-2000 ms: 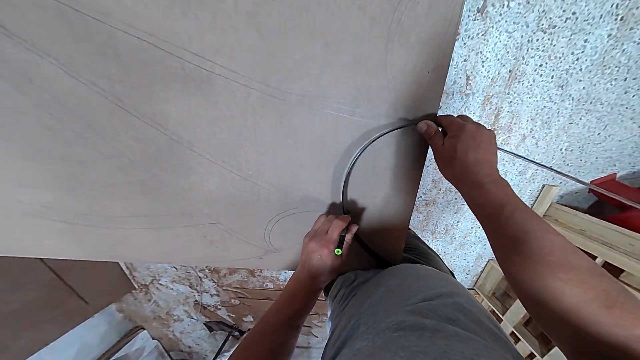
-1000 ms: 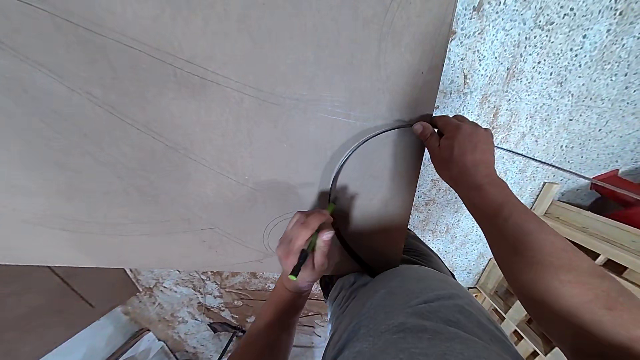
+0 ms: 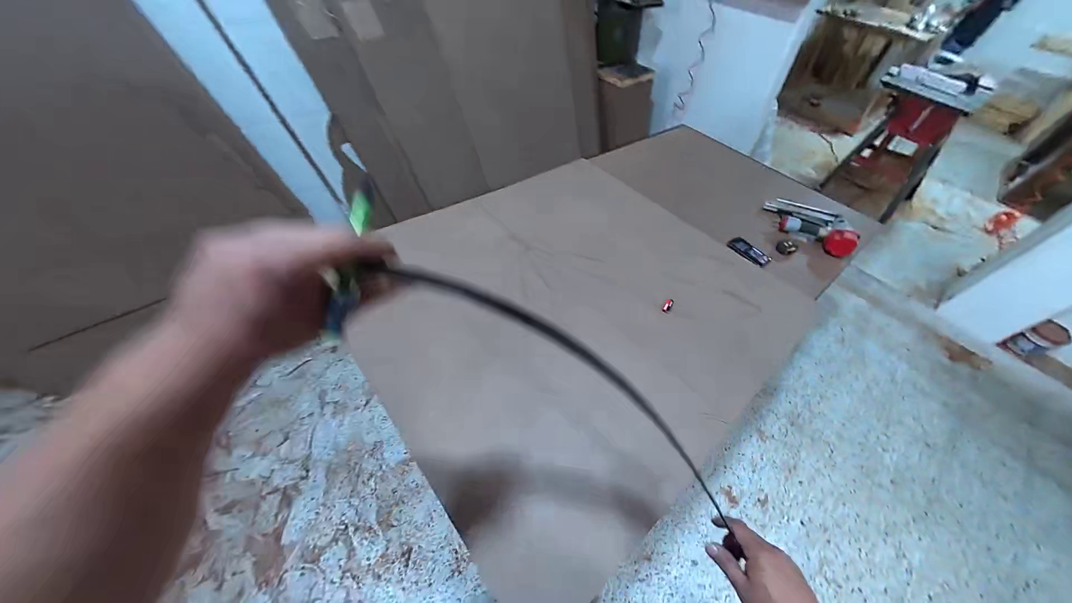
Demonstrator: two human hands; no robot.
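A thin dark flexible strip (image 3: 578, 347) arches through the air above a large brown board (image 3: 536, 394) that bears faint pencil lines. Blurred by motion, my left hand (image 3: 276, 276) grips one end of the strip at the left, together with a green and dark pen-like marker (image 3: 360, 209). At the lower right, my right hand (image 3: 758, 565) pinches the strip near the board's right edge. A shadow of the bent strip falls on the near part of the board.
On the board's far right part lie a phone (image 3: 748, 251), a tape roll (image 3: 785, 247) and a red-ended tool (image 3: 840, 243). A small red object (image 3: 667, 306) sits mid-board. Large panels (image 3: 502, 92) stand behind; a red machine stand (image 3: 917, 126) is at the back right.
The strip was bent low against the board near its edge; now both hands hold it raised in a wide arc. The view has swung up to show the room.
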